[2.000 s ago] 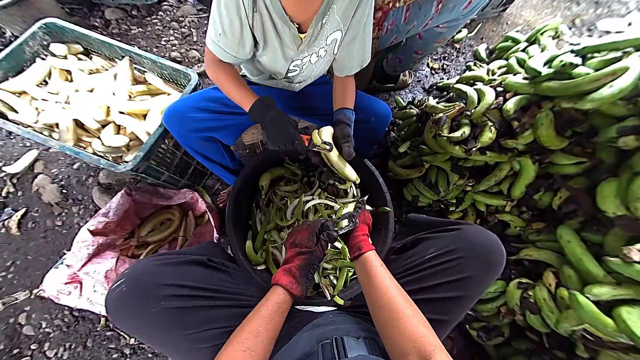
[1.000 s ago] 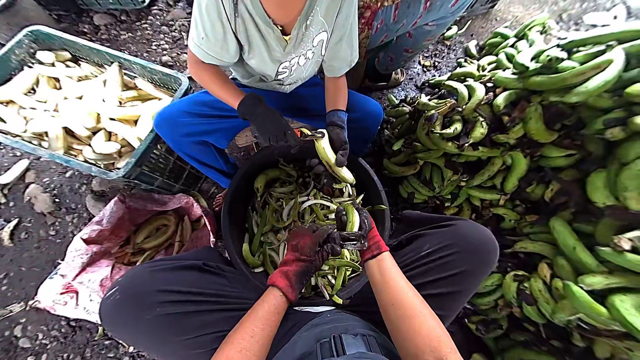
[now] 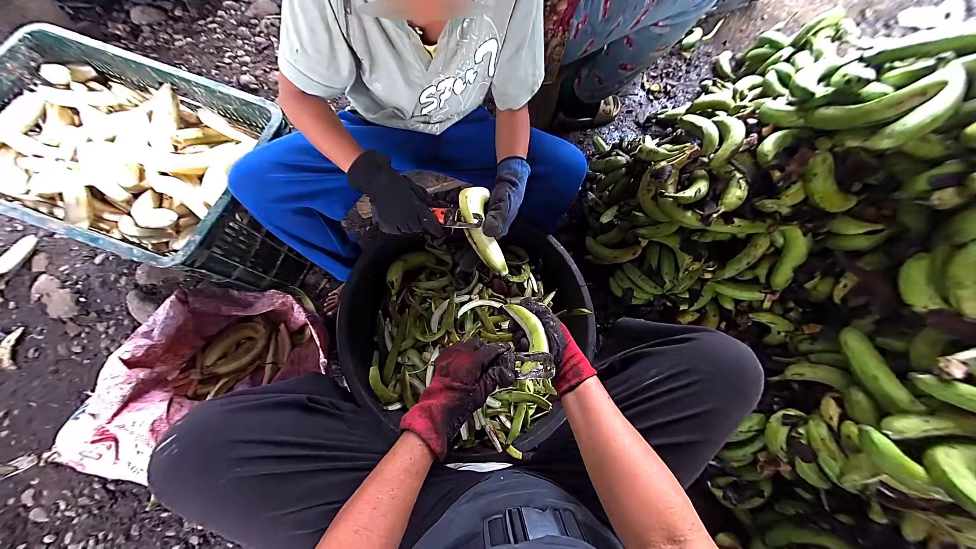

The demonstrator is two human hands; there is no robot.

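My left hand, in a red and black glove, is closed around the handle end of a peeler. In my right hand, gloved alike, a partly peeled green plantain is held, with the peeler's metal head across its lower part. Both hands are over a black tub of green peel strips. Across the tub, a co-worker's dark-gloved hands hold an orange-handled peeler and another partly peeled plantain.
A green plastic crate of peeled plantains stands at upper left. Below it lies a pink and white sack with peels inside. Green plantains are heaped along the right. My bent legs flank the tub, and the co-worker sits opposite.
The plantain in my right hand now shows a broad pale peeled face. The co-worker's plantain has tilted and the orange-handled peeler lies across it.
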